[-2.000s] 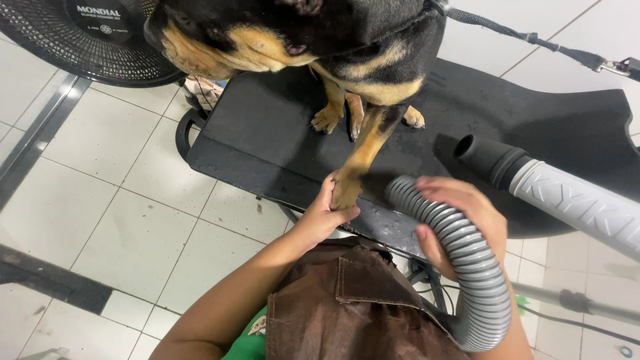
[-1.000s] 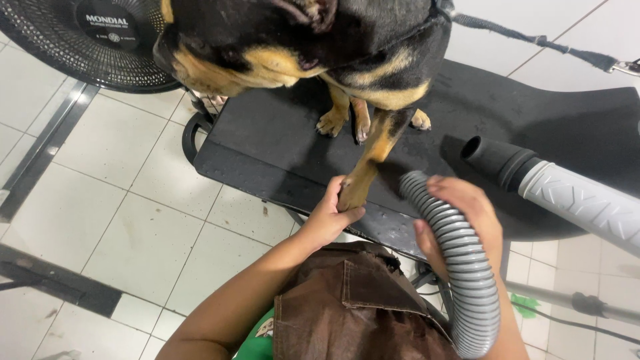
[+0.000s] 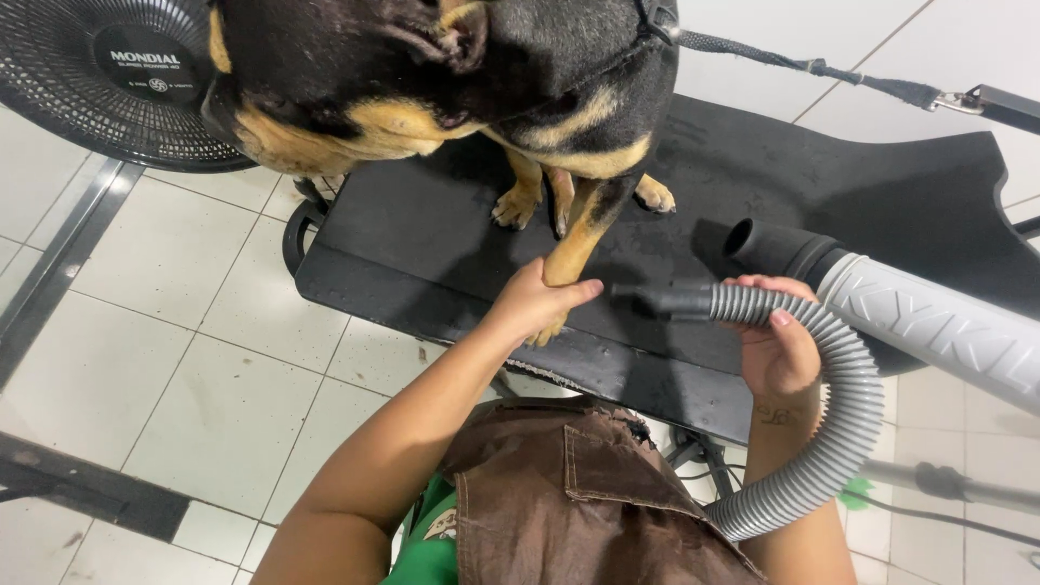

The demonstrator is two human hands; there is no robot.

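Observation:
A black and tan dog (image 3: 561, 122) sits or stands on a black grooming table (image 3: 390, 236), its head turned to the left. My left hand (image 3: 536, 301) is closed around its outstretched front leg, just above the paw (image 3: 548, 331), near the table's front edge. My right hand (image 3: 780, 333) grips a grey corrugated hose (image 3: 853, 390) close to its dark nozzle (image 3: 678, 301). That nozzle points left, toward the held leg, with a gap between them. The hose curves down to the brown apron (image 3: 617, 504).
A grey and black dryer tube (image 3: 918, 309) reaches over the table's right side. The dog's strap (image 3: 796, 67) runs to a metal clip at upper right. A black fan (image 3: 106, 81) stands at upper left, and a metal floor strip (image 3: 61, 252) crosses the tiles.
My right hand has turned the hose end, so the nozzle now points left. My left hand keeps its hold on the leg. The dog's head has shifted a little.

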